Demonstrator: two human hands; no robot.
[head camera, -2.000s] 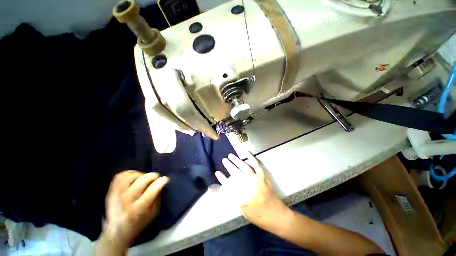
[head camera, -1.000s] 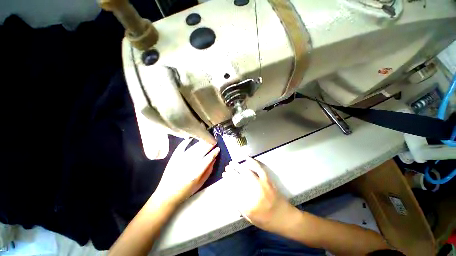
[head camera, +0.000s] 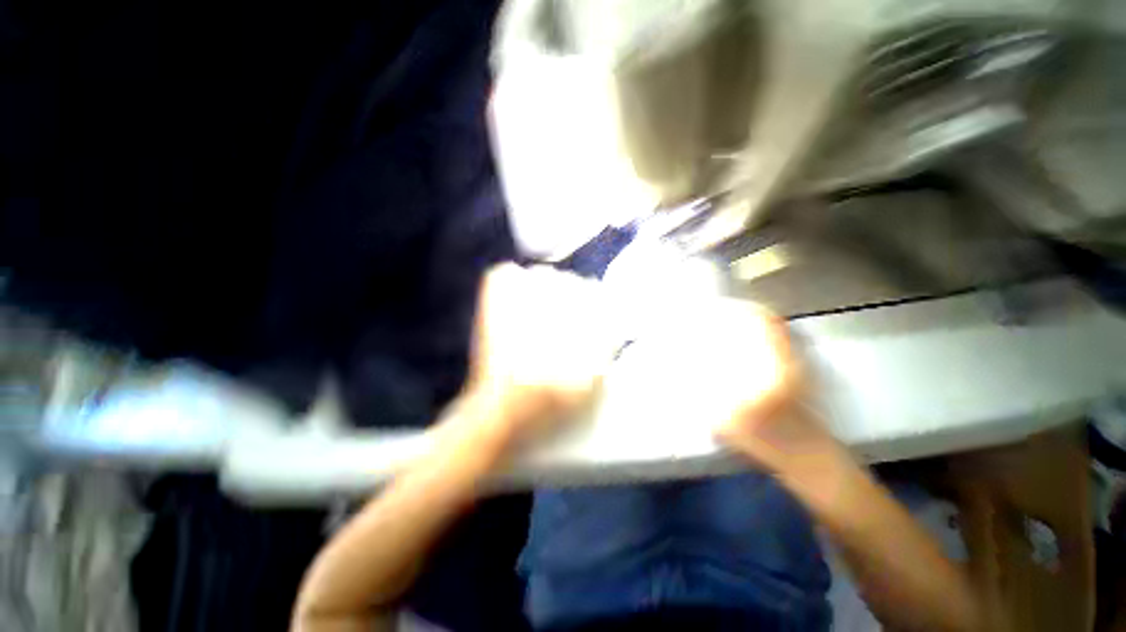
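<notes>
The dark navy cloth (head camera: 358, 222) lies heaped left of the sewing machine head (head camera: 692, 87), and a small piece of it shows at the brightly lit needle area (head camera: 692, 222). My left hand (head camera: 537, 340) is at the cloth's edge just in front of the needle area, its fingers bent. My right hand (head camera: 729, 358) is close beside it on the right. Both hands are blurred and overexposed, so the fingertips and anything between them cannot be made out.
The white table edge (head camera: 593, 467) runs across in front of me, with my blue-clad lap (head camera: 673, 556) below it. A cardboard box (head camera: 1037, 506) stands at the lower right. Pale cloth (head camera: 68, 543) hangs at the lower left.
The view has tilted down and come closer, with strong blur. My left hand moved from the left onto the cloth by the needle, and both hands are now closer together.
</notes>
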